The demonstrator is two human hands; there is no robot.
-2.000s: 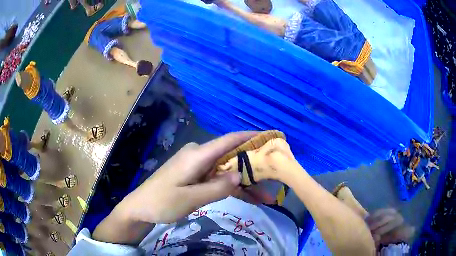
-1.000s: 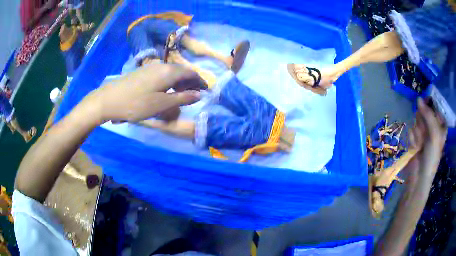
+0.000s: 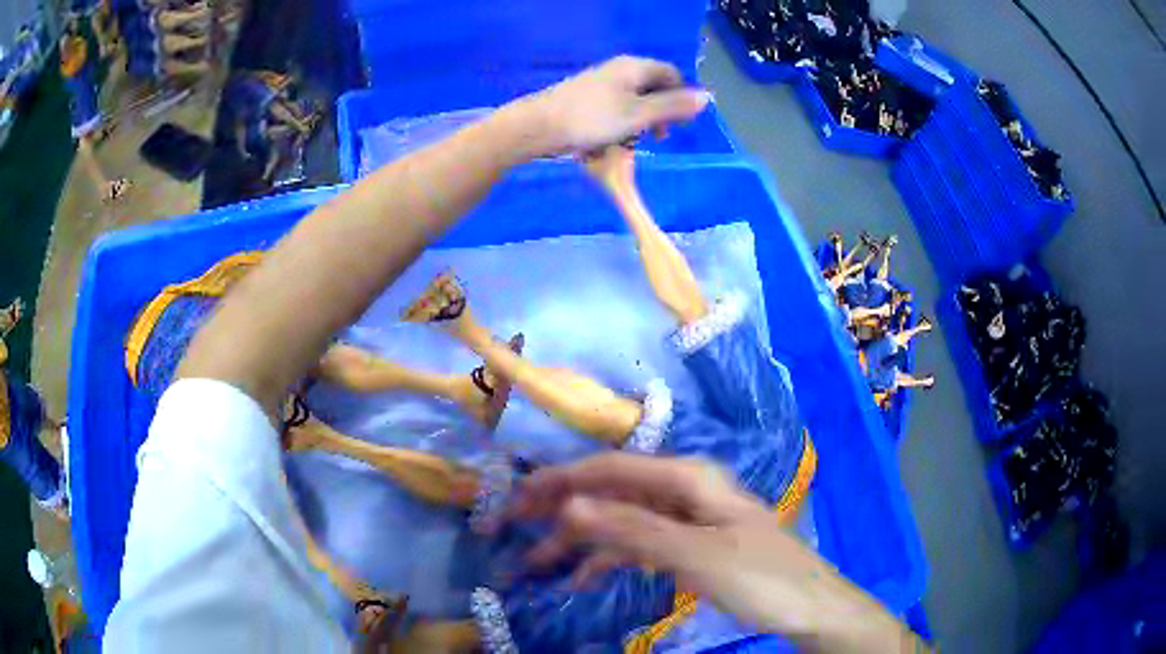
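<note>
A leg part with blue shorts (image 3: 735,396) lies at the right side of the lined blue tray (image 3: 850,511). One leg points up to the rim, where my left hand (image 3: 627,105) is closed over its foot and hides it. Its other sandalled foot (image 3: 439,299) points left. My right hand (image 3: 639,511) is blurred, fingers apart, over a second leg part (image 3: 563,613) at the tray's lower middle, partly covering its shorts. A third leg part (image 3: 173,332) lies at the left, partly behind my left forearm.
Another blue tray (image 3: 537,45) stands beyond this one. Crates of small dark parts (image 3: 1023,345) and a crate of orange-and-blue parts (image 3: 882,313) are on the grey floor at right. The tan bench (image 3: 166,230) with leg parts and the green conveyor (image 3: 38,192) are at left.
The leg part from my right hand now lies in the tray. My left hand has moved up to its foot, and my right hand has come in over the tray. The view has shifted.
</note>
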